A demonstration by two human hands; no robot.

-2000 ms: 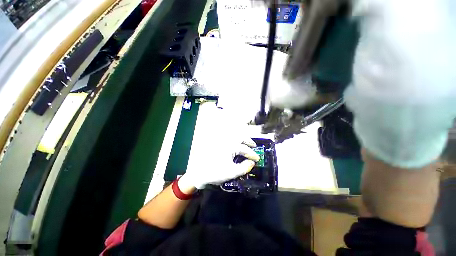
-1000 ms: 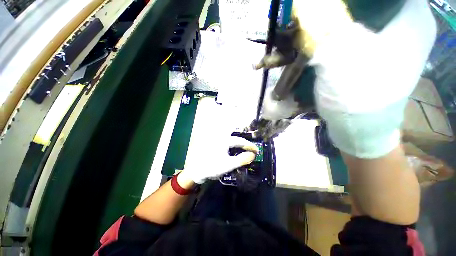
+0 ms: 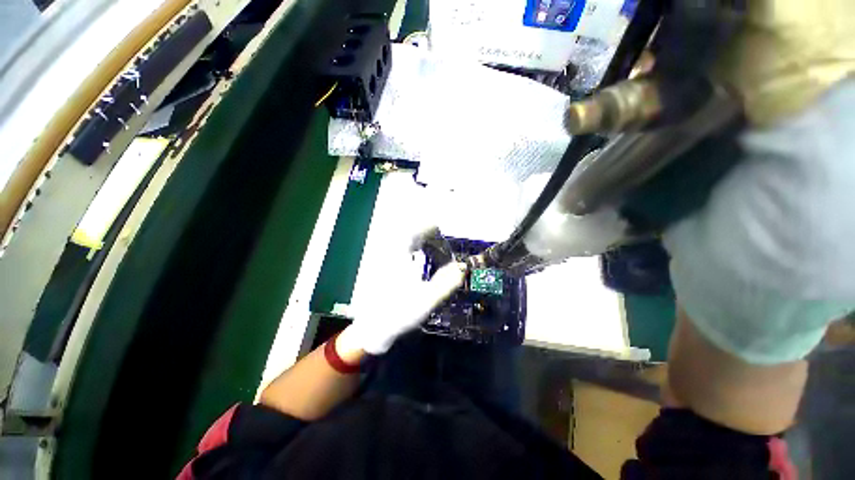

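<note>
A black housing point(image 3: 502, 322) lies on the white board near its front edge, with a small green circuit board point(image 3: 487, 280) inside. My gloved left hand point(image 3: 398, 298) is at the housing's left side, its fingertips at the left edge of the circuit board. My gloved right hand point(image 3: 783, 103), large and cut off by the frame's edge, grips the screwdriver point(image 3: 637, 159) with a brass fitting. The driver slants down left, and its tip is at the top edge of the circuit board. Whether the tip touches a screw cannot be told.
A black multi-hole unit point(image 3: 361, 66) with a yellow wire stands at the far left of the board. A bubble sheet point(image 3: 525, 117) and a white box point(image 3: 497, 36) are behind. Dark parts point(image 3: 637, 269) lie at right. A green conveyor point(image 3: 202, 234) runs along the left.
The screwdriver and my right hand have moved right and lower in view, with the driver more slanted. My left fingers have shifted left, uncovering more of the circuit board.
</note>
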